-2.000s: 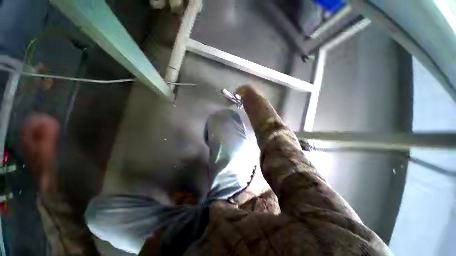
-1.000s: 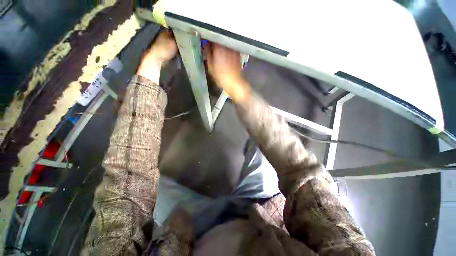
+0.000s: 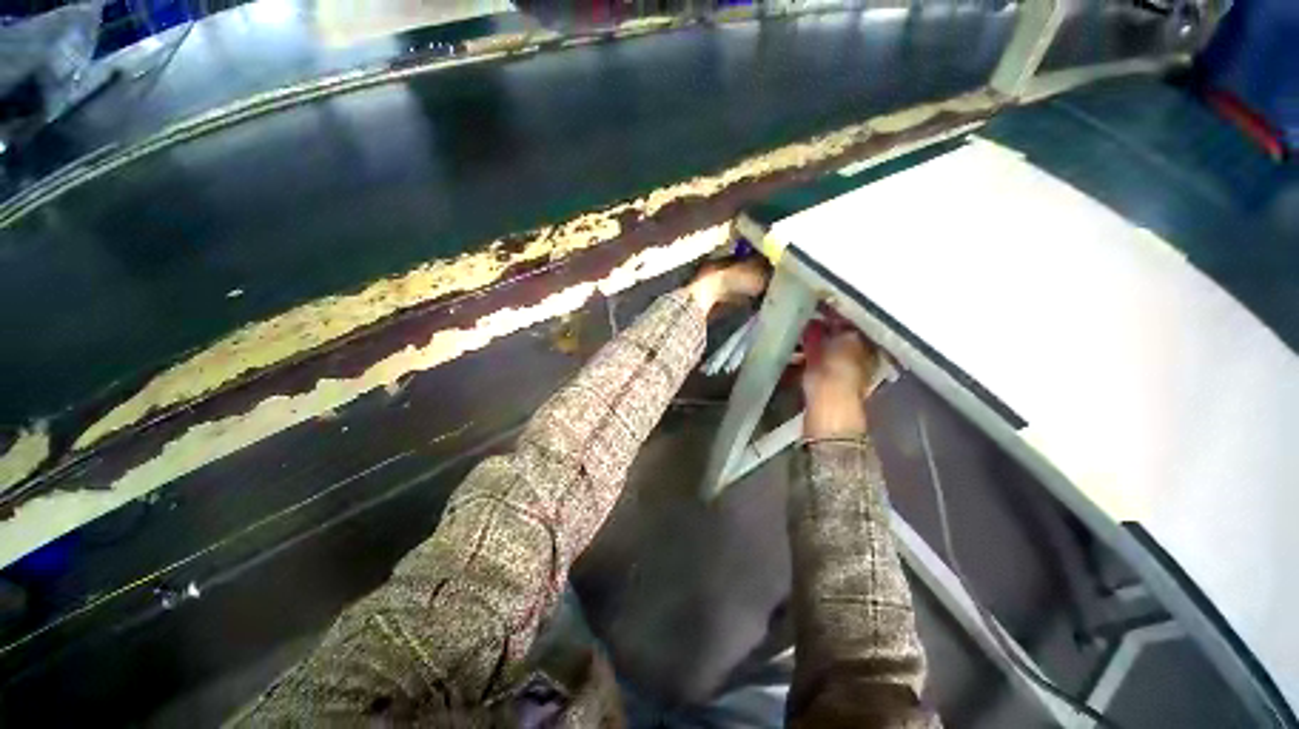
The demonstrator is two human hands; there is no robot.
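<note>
The bench (image 3: 997,313) has a cream board on top with yellow tape at its edges. My left hand (image 3: 731,282) is at the bench's near corner, outside the pale metal leg (image 3: 758,373). My right hand (image 3: 841,368) is under the bench edge, on the other side of that leg. A small reddish thing shows at my right fingers, too blurred to name. The fingers of both hands are partly hidden by the corner and the leg, so I cannot tell what either holds.
A long conveyor line (image 3: 428,185) with a dark surface and peeling cream edge runs along the left and back. A thin cable (image 3: 933,477) hangs under the bench beside pale frame bars (image 3: 947,581). A blue and red object (image 3: 1261,86) is at the far right.
The view has tilted up from the floor to the bench and conveyor. My right hand has gone from low near my knee up to the bench corner; my left hand is also at the corner.
</note>
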